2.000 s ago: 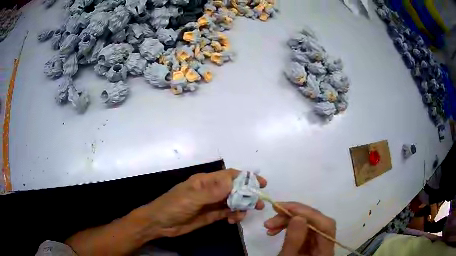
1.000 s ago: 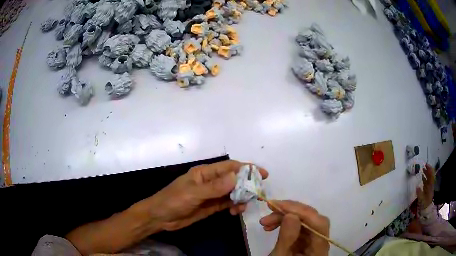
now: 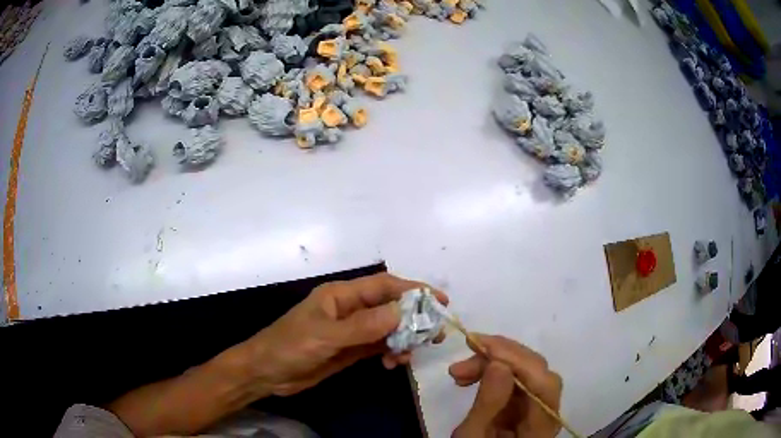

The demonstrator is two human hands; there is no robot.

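Note:
My left hand (image 3: 342, 329) holds a pale grey ridged hair piece (image 3: 414, 321) between thumb and fingers, above the corner of the black surface. My right hand (image 3: 509, 385) grips a thin tan glue stick (image 3: 535, 399) like a pen. The stick's tip is at the right side of the grey piece; whether it touches is too small to tell. A red glue cap (image 3: 646, 262) stands on a flat brown board (image 3: 623, 278) to the right.
A large heap of grey hair pieces (image 3: 193, 77) lies upper left, with peach face pieces (image 3: 330, 115) at its right edge. A smaller cluster of joined heads (image 3: 557, 124) lies upper right. Small grey-dark pieces (image 3: 706, 265) lie right of the board. Darker parts (image 3: 719, 103) line the far right.
The grey piece has been turned a little in my left hand, and the stick's tip has shifted along its right side. Another person's hand at the far right has gone; small pieces are left there.

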